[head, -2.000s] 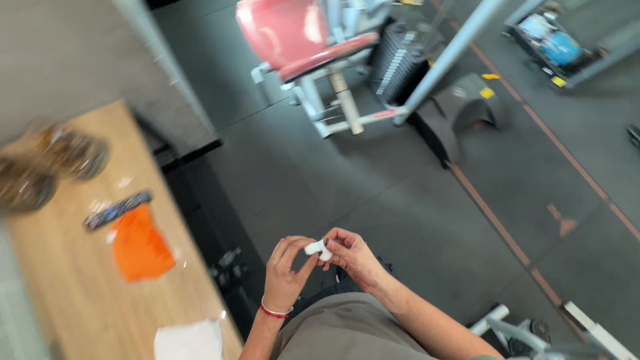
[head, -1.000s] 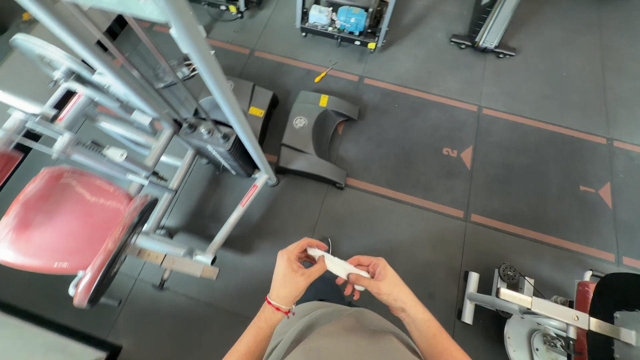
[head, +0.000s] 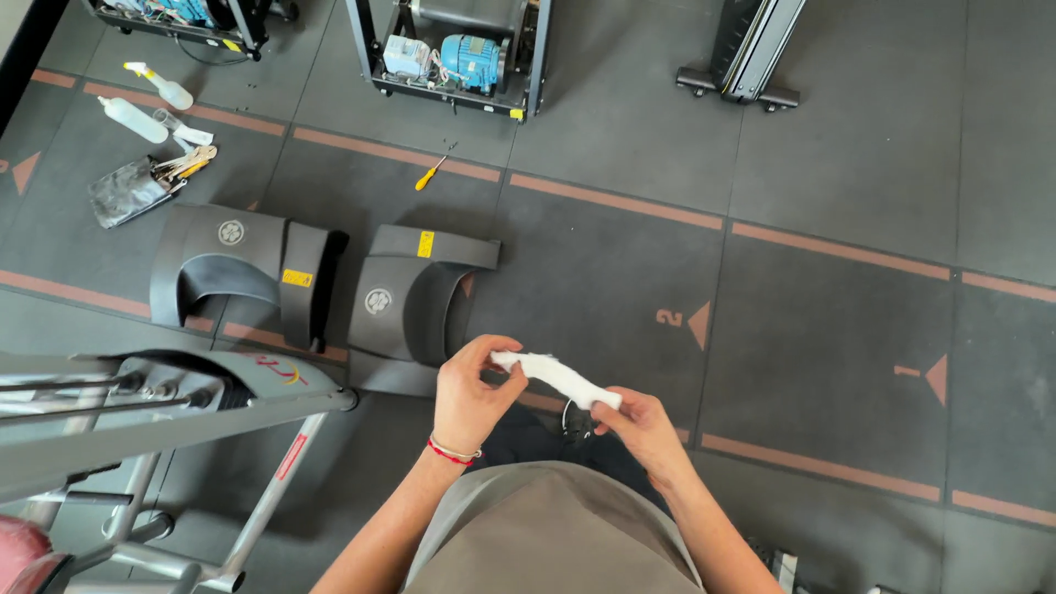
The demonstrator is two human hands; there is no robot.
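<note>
A narrow white strip, perhaps folded cloth or paper [head: 561, 378], stretches between both hands in front of my torso. My left hand [head: 477, 392] pinches its left end between thumb and fingers, and a red and a pale bracelet circle that wrist. At the other end, slightly lower, my right hand [head: 639, 425] grips the strip. The strip bends gently downward to the right. Part of a shoe [head: 577, 421] shows beneath it.
Two dark plastic machine covers [head: 239, 256] [head: 408, 297] lie ahead on the floor. Beyond are a yellow-handled screwdriver [head: 426, 177], spray bottle [head: 169, 89], tool pouch [head: 128, 194] and an opened machine with a blue motor [head: 472, 62]. A metal gym frame [head: 276, 495] stands at left.
The view has swung away from the wooden table and orange cloth. My hands have moved apart, and the white piece, bunched small two seconds ago, now spans longer between them.
</note>
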